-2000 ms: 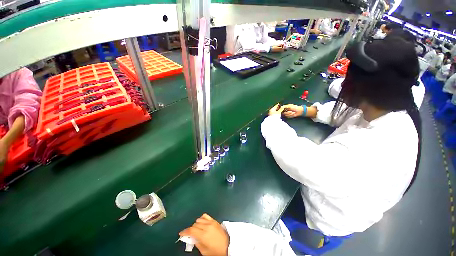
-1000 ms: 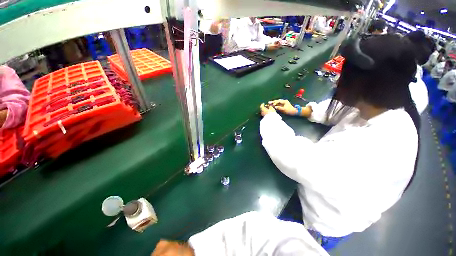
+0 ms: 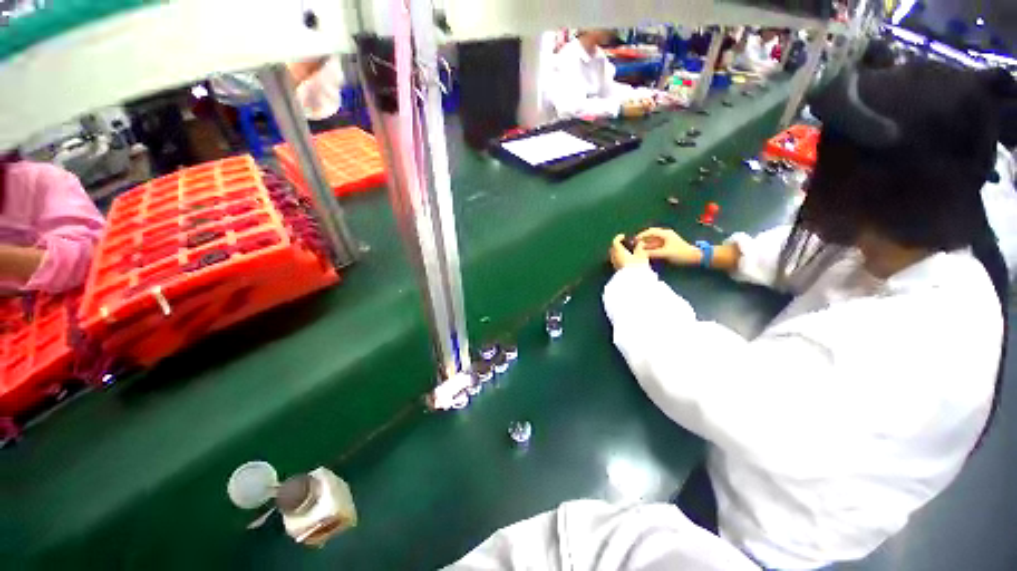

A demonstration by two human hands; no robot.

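The small squat white solvent bottle point(image 3: 318, 507) with a greyish top stands on the green bench at lower left. Its pale round lid point(image 3: 253, 484) lies beside it. Several small shiny watch heads point(image 3: 488, 363) lie in a cluster by the foot of the metal post, next to a crumpled white wipe point(image 3: 451, 390). One watch head point(image 3: 520, 432) lies apart, nearer to me, and another point(image 3: 554, 325) lies farther right. Only a white sleeve of mine shows at the bottom edge; its hand is out of the picture. My other hand is not in view either.
A metal post point(image 3: 429, 201) rises from the bench. Stacked orange-red trays point(image 3: 190, 251) with dark red straps stand at left by a person in pink. A black tray point(image 3: 563, 148) with a white sheet lies beyond. A person in white point(image 3: 825, 379) works close at right.
My right hand, earlier holding a small white wipe near the bottom, has moved down and out of the picture, leaving only the sleeve. The view has shifted slightly.
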